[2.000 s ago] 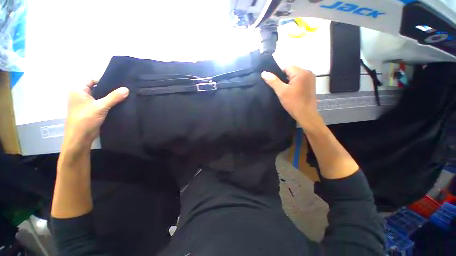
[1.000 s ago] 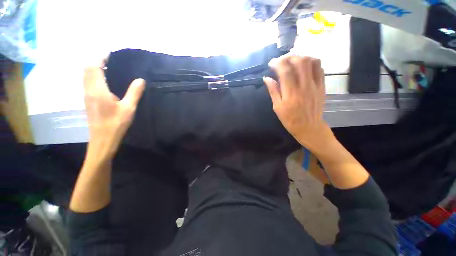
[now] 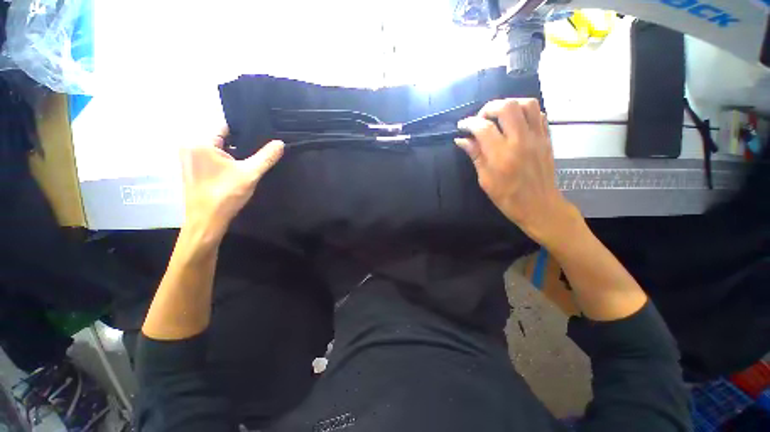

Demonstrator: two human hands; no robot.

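Note:
A black garment panel (image 3: 363, 194) lies over the table's front edge, its straight upper edge away from me. Two rows of narrow black straps (image 3: 325, 116) cross it, with small silver buckles (image 3: 393, 138) near the middle, one just above the other. My left hand (image 3: 221, 181) grips the panel's left side, thumb on top and fingers partly hidden behind the cloth. My right hand (image 3: 515, 160) pinches the right part of the lower strap between thumb and fingers.
The sewing machine head (image 3: 675, 21) is at the upper right, its needle area (image 3: 525, 51) just beyond the panel. Yellow scissor handles (image 3: 581, 29) and a dark flat oblong object (image 3: 656, 93) lie right of it. Clear plastic (image 3: 42, 42) is at the upper left. A ruler scale (image 3: 625, 179) runs along the table edge.
My right hand has left the panel's right edge and moved inward onto the lower strap. The straps' right ends look lifted slightly. The whole view has shifted, with the panel now farther right in it.

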